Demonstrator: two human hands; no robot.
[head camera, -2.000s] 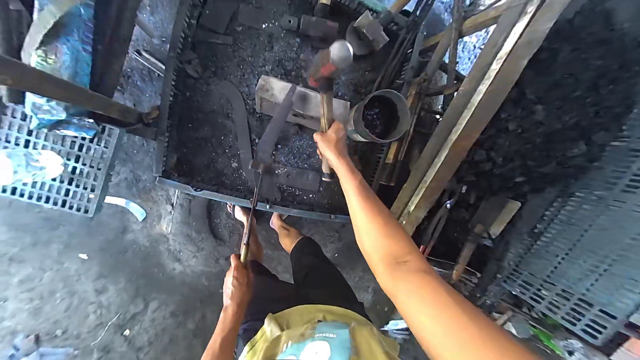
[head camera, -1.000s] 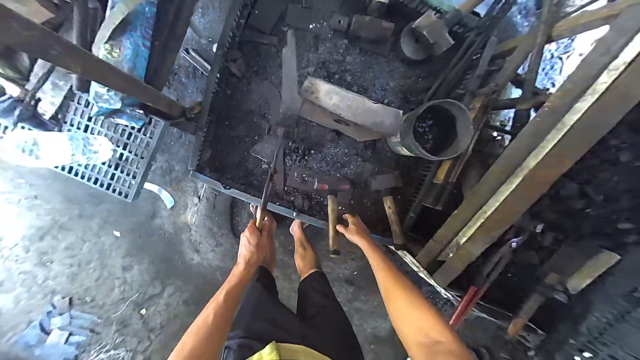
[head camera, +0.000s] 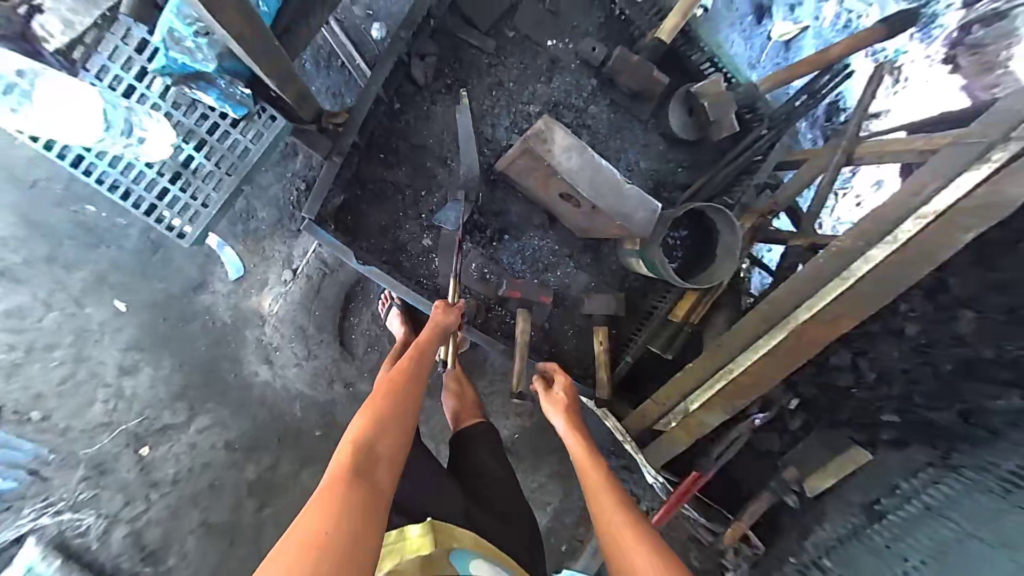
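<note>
My left hand (head camera: 446, 320) is closed around the handles of long tongs (head camera: 454, 292), whose far end meets a flat metal blade (head camera: 466, 144) over the dark work bed. Loosely curled, my right hand (head camera: 554, 388) holds nothing that I can see. Just left of it lies a hammer with a red-marked head (head camera: 522, 308), its wooden handle pointing toward me. A second hammer (head camera: 602, 348) lies to the right. Beyond them rests a large metal block with a hole (head camera: 580, 188), touching or close to an open can (head camera: 694, 244) with dark contents.
A metal edge (head camera: 368, 268) borders the near side of the bed. Wooden beams (head camera: 832, 280) slant along the right, beside coal-like lumps. More hammers (head camera: 636, 72) lie at the back. A plastic crate (head camera: 188, 168) with a bottle stands at left, and red-handled cutters or tongs (head camera: 680, 496) lie lower right.
Two seconds ago my right hand held the hammer raised; one second ago the hammer lay down, released. The tongs stay in my left hand. The view has shifted and turned.
</note>
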